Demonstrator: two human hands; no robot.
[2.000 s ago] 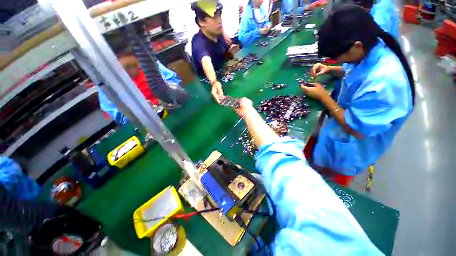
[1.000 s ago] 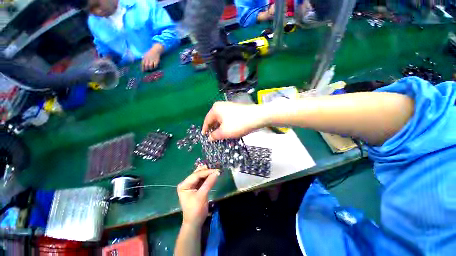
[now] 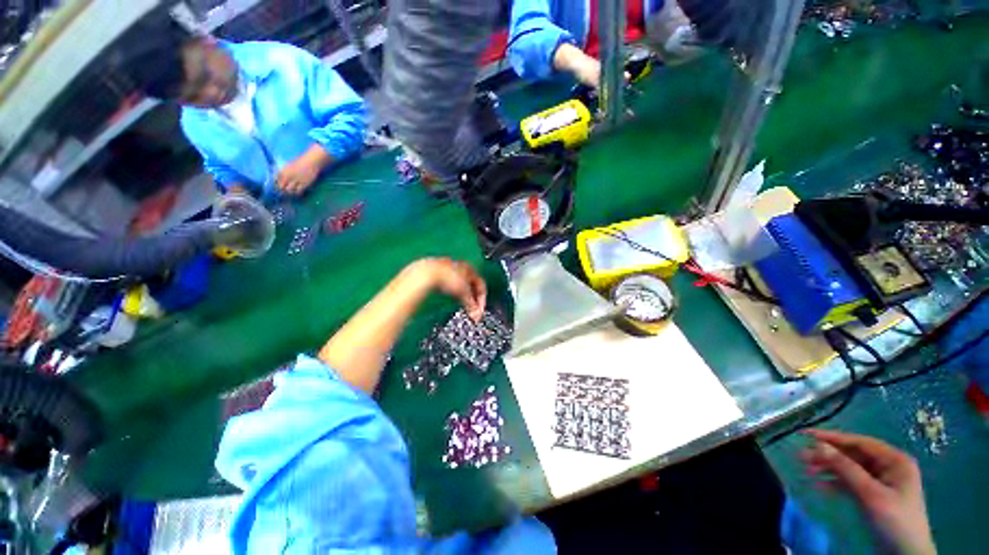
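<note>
A circuit board panel (image 3: 592, 415) lies flat on the white work sheet (image 3: 689, 396). My left hand (image 3: 456, 284) reaches forward over the green mat, its fingertips closed at the upper edge of another board panel (image 3: 475, 340), left of the sheet. Loose dark board pieces (image 3: 425, 366) lie beside that panel. A loose pile of small purple and white round components (image 3: 475, 431) lies nearer me. My right hand (image 3: 868, 477) is low at the right, off the bench edge, fingers slightly apart and partly blurred, with nothing clearly visible in it.
The fume extractor hood (image 3: 551, 304) stands over the sheet's upper left. The round tin (image 3: 642, 301), yellow tray (image 3: 634, 249) and blue soldering station (image 3: 808, 271) stand behind and right. Black cords hang over the right bench edge. A person in blue (image 3: 277, 108) works across the bench.
The held panels have left the area over the sheet. My left hand has moved forward to a panel on the mat. My right hand has drawn back to the lower right. The small component pile now shows.
</note>
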